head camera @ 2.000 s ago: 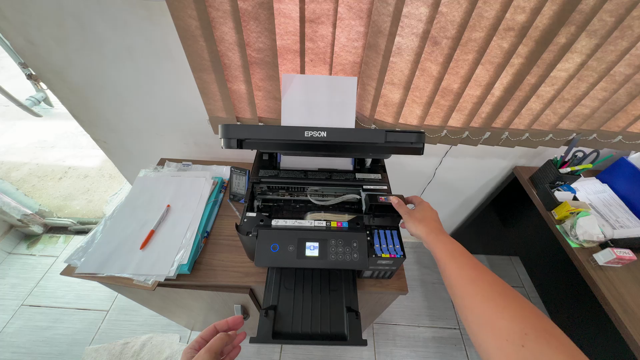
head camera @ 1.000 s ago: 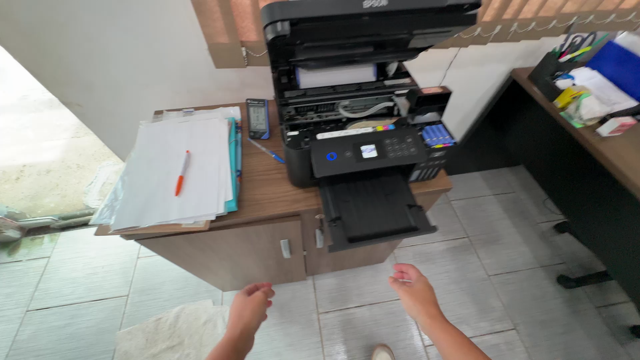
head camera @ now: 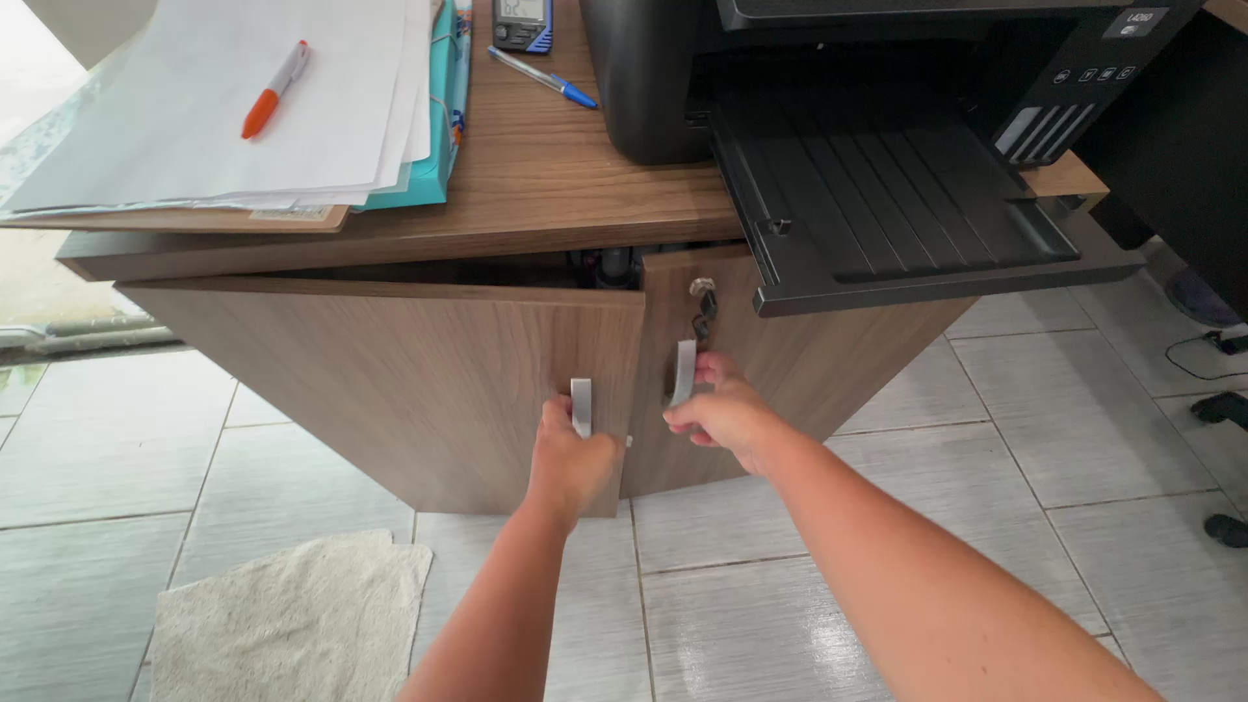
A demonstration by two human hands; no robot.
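Observation:
My left hand (head camera: 573, 456) grips the metal handle (head camera: 581, 406) of the left wooden cabinet door (head camera: 390, 370), which stands slightly ajar at its top edge. My right hand (head camera: 720, 408) has its fingers around the metal handle (head camera: 683, 372) of the right cabinet door (head camera: 809, 341). A lock with keys (head camera: 704, 304) hanging from it sits just above that handle. Through the gap over the left door, dark objects (head camera: 612, 267) show inside, too shaded to identify. The black Epson printer (head camera: 648, 88) rests on the cabinet, its output tray (head camera: 877, 205) extended over the right door.
Papers (head camera: 214, 117) with an orange-and-white pen (head camera: 275, 90) lie by a teal folder (head camera: 429, 180) on the cabinet top. A blue pen (head camera: 544, 77) and a small digital device (head camera: 522, 24) are beside the printer. A cloth (head camera: 292, 624) lies on the tiled floor; chair casters (head camera: 1225, 529) are at right.
My right hand was at the printer's open interior two seconds ago, and both hands were empty in front of the cabinet one second ago. Now they hold the door handles, and the left door is ajar. The view has tilted down.

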